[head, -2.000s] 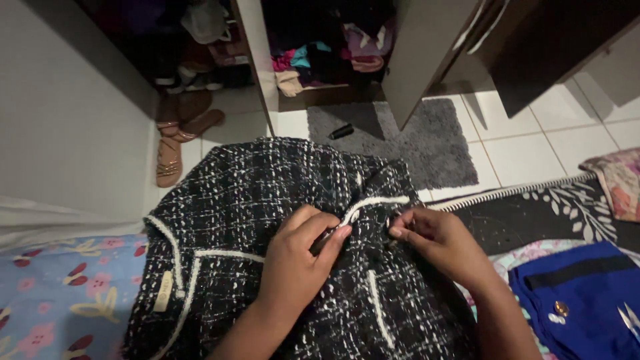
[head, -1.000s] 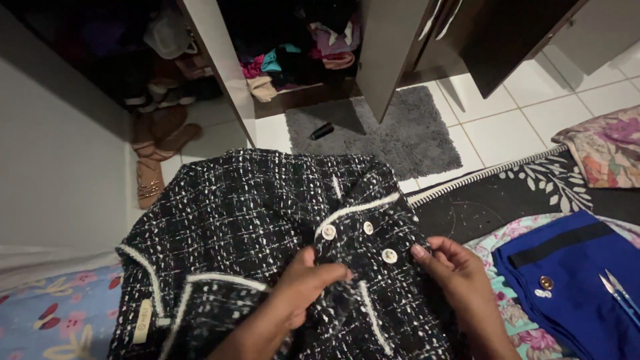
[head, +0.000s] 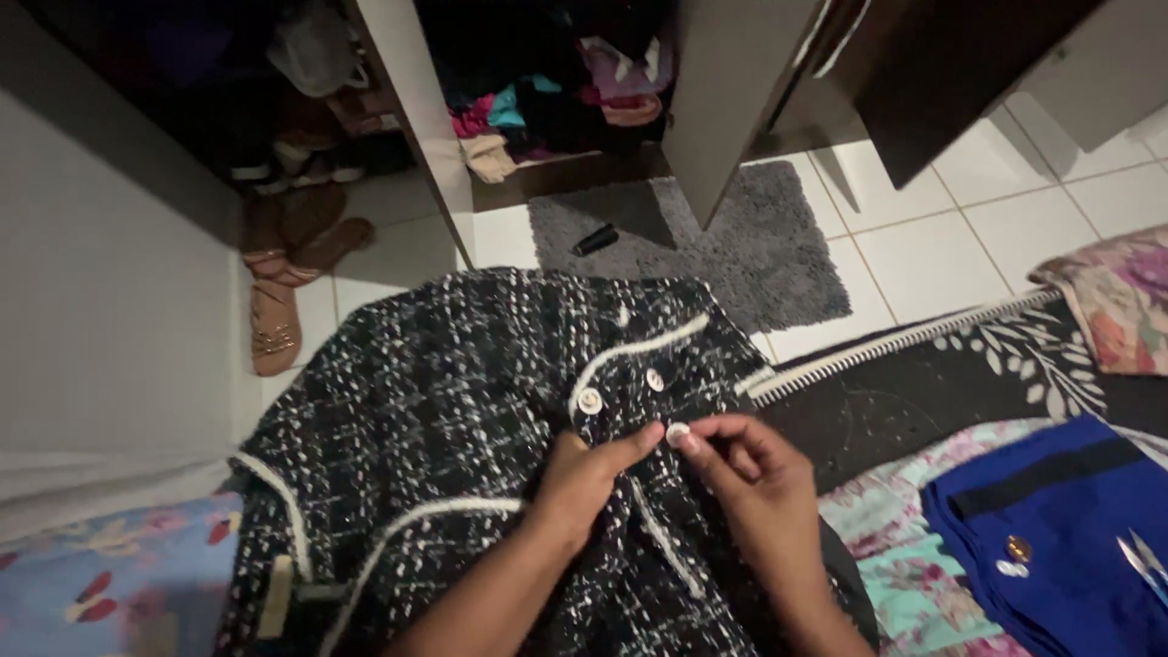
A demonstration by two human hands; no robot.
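A black-and-white tweed garment point(head: 438, 365) with white braided trim lies spread out before me. My right hand point(head: 757, 474) pinches a white-rimmed button point(head: 677, 434) between thumb and index finger at the garment's right part. Just left of that button, my left hand point(head: 593, 474) rests on the tweed with its thumb extended; its other fingers are partly hidden, and whether they grip the cloth I cannot tell. Two similar buttons, an upper one point(head: 655, 380) and a left one point(head: 590, 401), sit above my hands beside the curved trim.
On the right, folded blue cloth point(head: 1058, 511) bears a gold-coloured button point(head: 1018, 547), small white pieces point(head: 1011, 568) and scissors point(head: 1142, 558). Beyond the garment are a grey rug point(head: 776, 246) with a black object point(head: 597, 240), brown sandals point(head: 276, 327) and an open wardrobe door point(head: 730, 100).
My right hand has moved from the garment's right edge onto a button that showed uncovered one second ago. Two seconds ago both hands were close around the trim, where buttons now show.
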